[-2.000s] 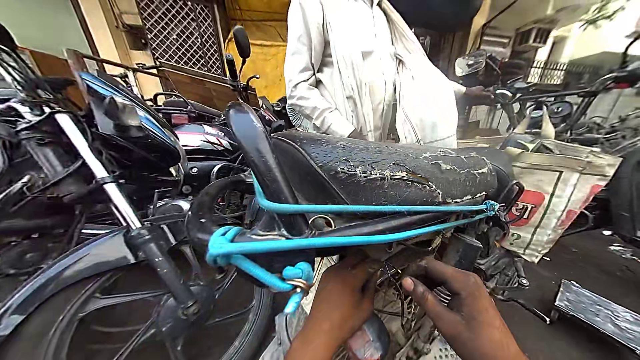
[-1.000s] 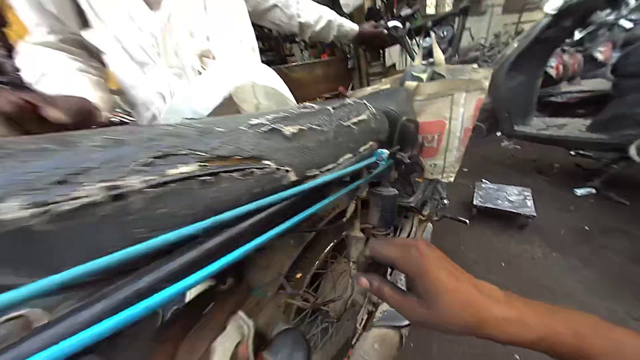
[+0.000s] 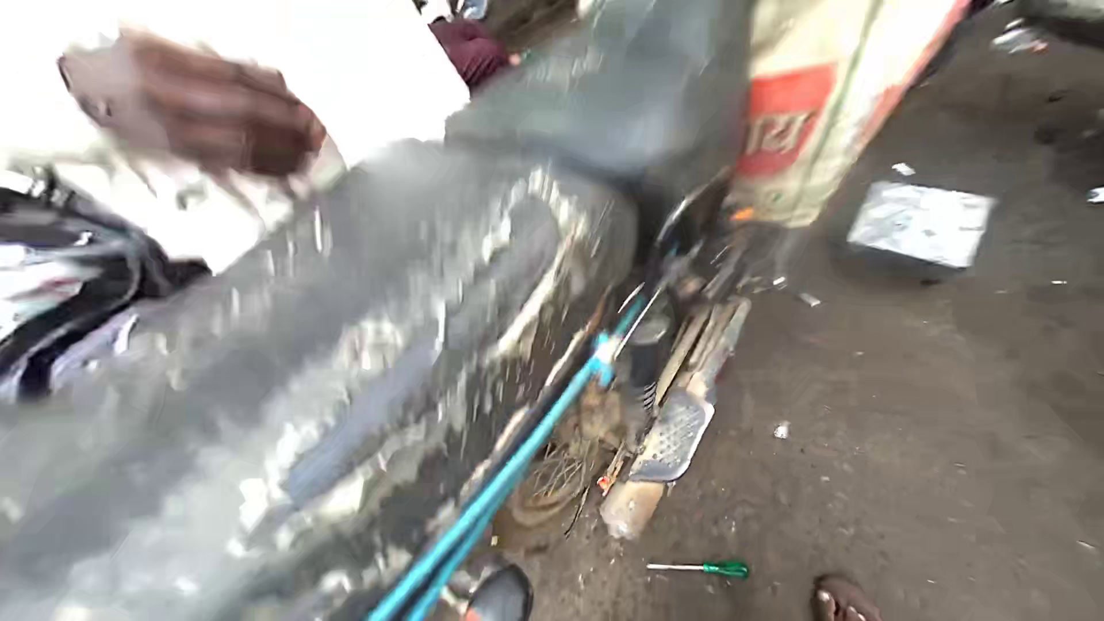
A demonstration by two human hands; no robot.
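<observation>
Neither of my hands is in view now. A worn black motorcycle seat (image 3: 379, 345) with torn, pale patches fills the left and middle, blurred. Along its near side runs a blue cord (image 3: 509, 479), knotted near the rear. Below it are a shock absorber (image 3: 649, 341), loose wires (image 3: 561, 474) and a perforated metal guard (image 3: 673, 440). A screwdriver with a green handle (image 3: 724, 569) lies on the ground to the right of the motorcycle.
Across the seat stands a person in white, whose hand (image 3: 216, 108) shows at upper left. A printed bag (image 3: 793, 121) hangs at the rear. A low board or stool (image 3: 921, 222) is on the ground at right. A bare foot (image 3: 843, 598) shows at the bottom.
The view has swung down and to the right, over the seat and ground. My right hand, earlier beside the shock absorber, is out of view.
</observation>
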